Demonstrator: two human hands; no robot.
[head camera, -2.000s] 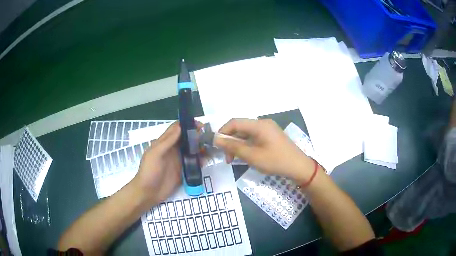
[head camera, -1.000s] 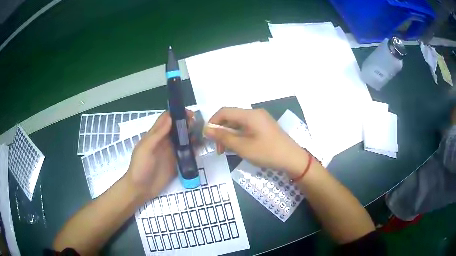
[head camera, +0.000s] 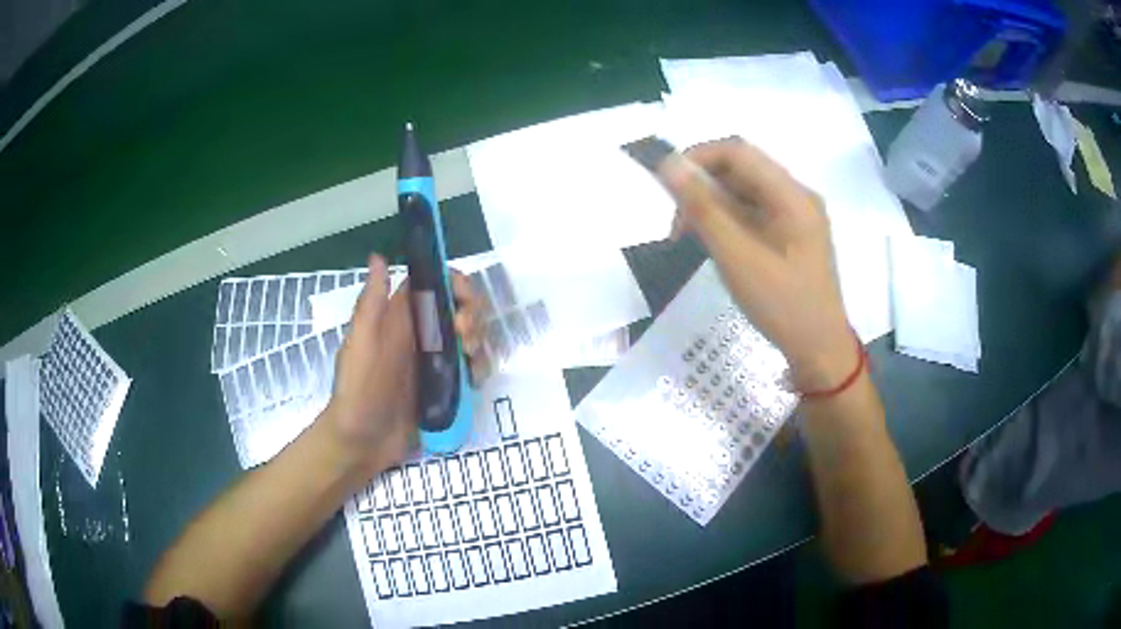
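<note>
My left hand (head camera: 391, 363) holds the black-and-light-blue pen-shaped device (head camera: 427, 283) upright, metal tip pointing away from me. A small greyish label (head camera: 429, 322) shows on its body. My right hand (head camera: 756, 234), slightly blurred, pinches a small dark piece (head camera: 648, 152) above the white paper sheets (head camera: 553, 160). What the piece is, I cannot tell. The label sheet with black-outlined rectangles (head camera: 473, 522) lies below the device. Silver-grey label sheets (head camera: 268, 332) lie left of and partly behind my left hand. The small-symbol sticker sheet (head camera: 701, 412) lies under my right wrist.
A translucent bottle (head camera: 934, 148) stands at the right, with a small white paper stack (head camera: 937, 307) nearer me. A blue bin (head camera: 947, 43) is at the top right. Another small-symbol sheet (head camera: 81, 393) lies far left. A person's grey sleeve (head camera: 1039, 436) shows at the right edge.
My right hand has moved away from the device, up and to the right, with a dark piece now visible at its fingertips. The device has turned slightly, showing more light blue along its side.
</note>
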